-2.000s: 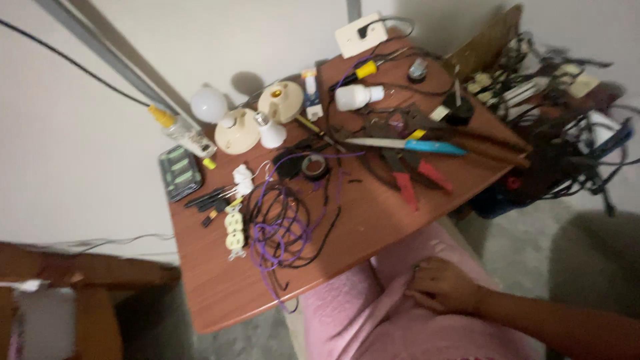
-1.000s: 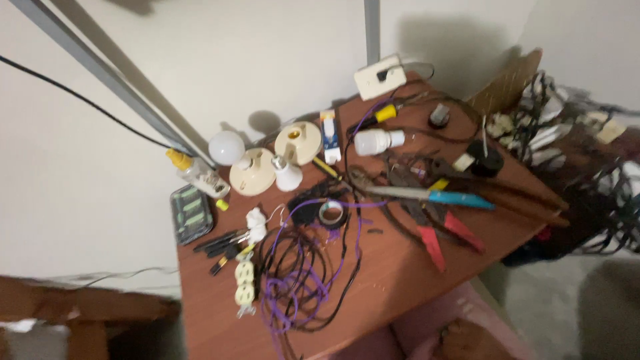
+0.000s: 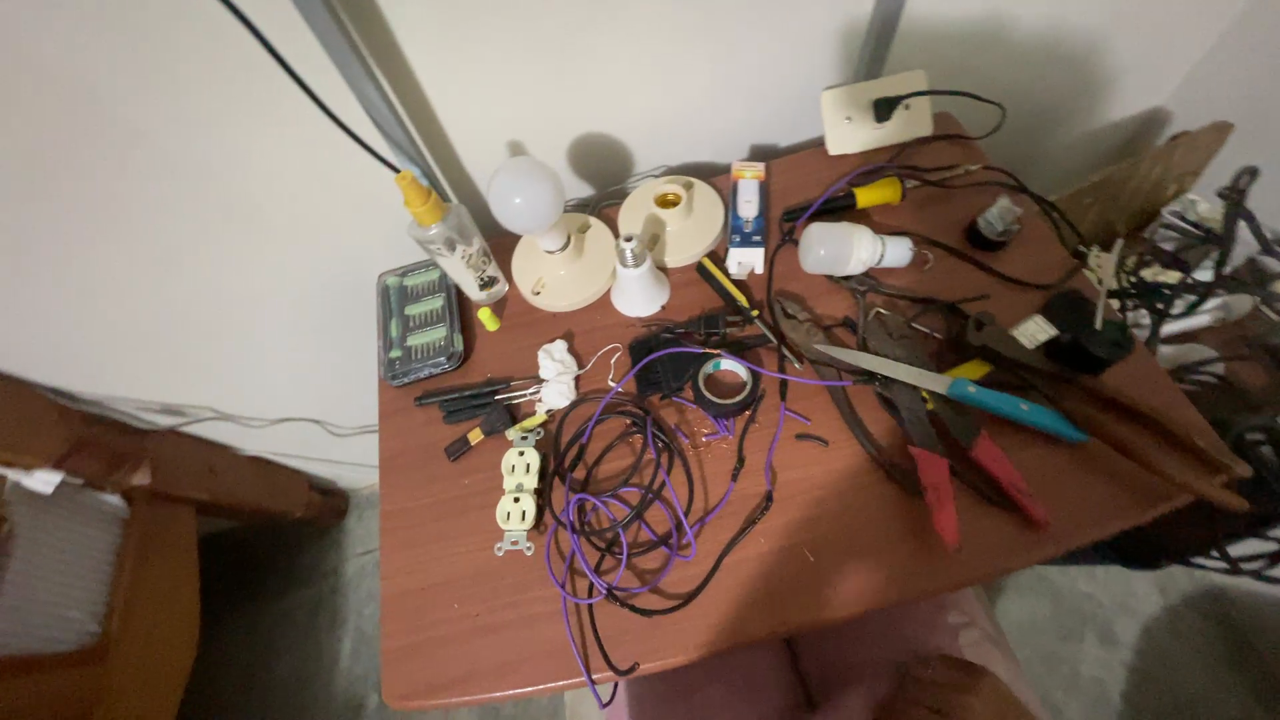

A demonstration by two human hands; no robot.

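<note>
Below the table's front edge, my right hand [image 3: 955,690] is partly in view and dim over my lap; its fingers cannot be made out. My left hand is out of view. Nearest on the wooden table [image 3: 850,550] are pliers with red handles [image 3: 935,490], with a blue-handled knife [image 3: 1010,408] lying across them. Coiled black and purple wires [image 3: 620,490] lie left of centre, beside a duplex outlet [image 3: 518,488] and a roll of black tape [image 3: 725,386]. Behind stand a lamp holder with a bulb [image 3: 563,262], an empty lamp holder [image 3: 672,220] and a loose bulb [image 3: 640,282].
A spray bottle [image 3: 460,250] and a bit set case [image 3: 421,322] stand at the back left. A white bulb [image 3: 850,248] lies near a yellow-black screwdriver [image 3: 850,198] and a wall outlet plate [image 3: 877,112] with a plug in it. Tangled cables [image 3: 1240,300] are piled at the right.
The view has shifted closer over the table. My right hand, seen resting on my lap earlier, now shows only partly at the bottom edge. The things on the table have not plainly moved.
</note>
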